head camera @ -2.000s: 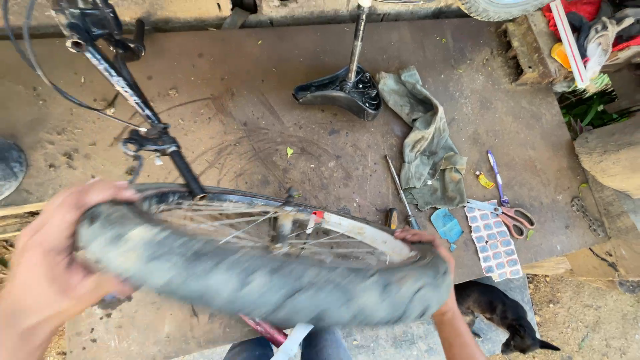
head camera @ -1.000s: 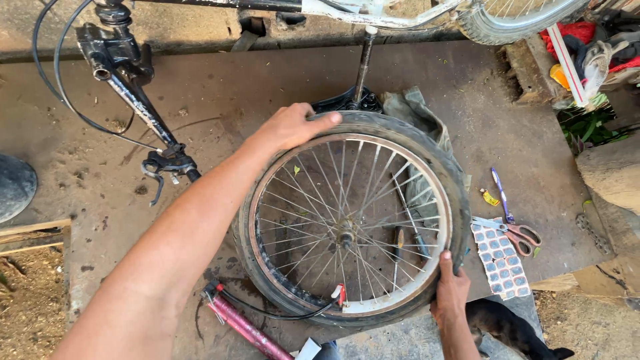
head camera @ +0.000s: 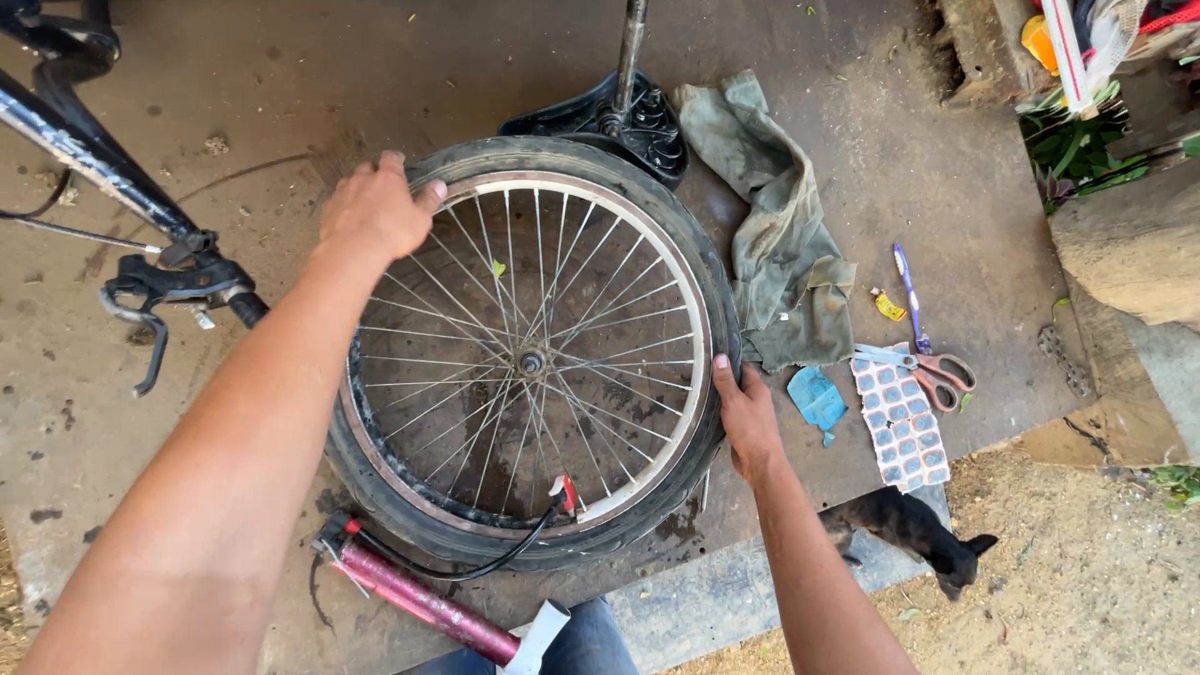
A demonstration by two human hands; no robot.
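A bicycle wheel with a black tyre [head camera: 717, 272] lies flat on the brown board [head camera: 900, 169]. My left hand [head camera: 380, 211] grips the tyre at its upper left, the thumb over the rim. My right hand [head camera: 747, 408] holds the tyre's right side, thumb on top; its fingers are partly hidden. A red hose head [head camera: 563, 493] sits at the lower rim, joined by a black hose to a pink hand pump [head camera: 422, 595] with a white handle. The pump lies below the wheel, close to my legs.
Bicycle handlebar with brake lever [head camera: 178, 281] at left. Beyond the wheel lies a saddle [head camera: 656, 131]. To the right are a grey-green cloth [head camera: 783, 234], blue scrap [head camera: 817, 397], patch sheet [head camera: 900, 422], scissors [head camera: 937, 375] and purple toothbrush [head camera: 907, 291]. A black dog [head camera: 905, 530] stands off the board's edge.
The wheel was tilted up in my hands two seconds ago and now lies flat. My left hand has moved from the tyre's left end to its upper left. The view has shifted.
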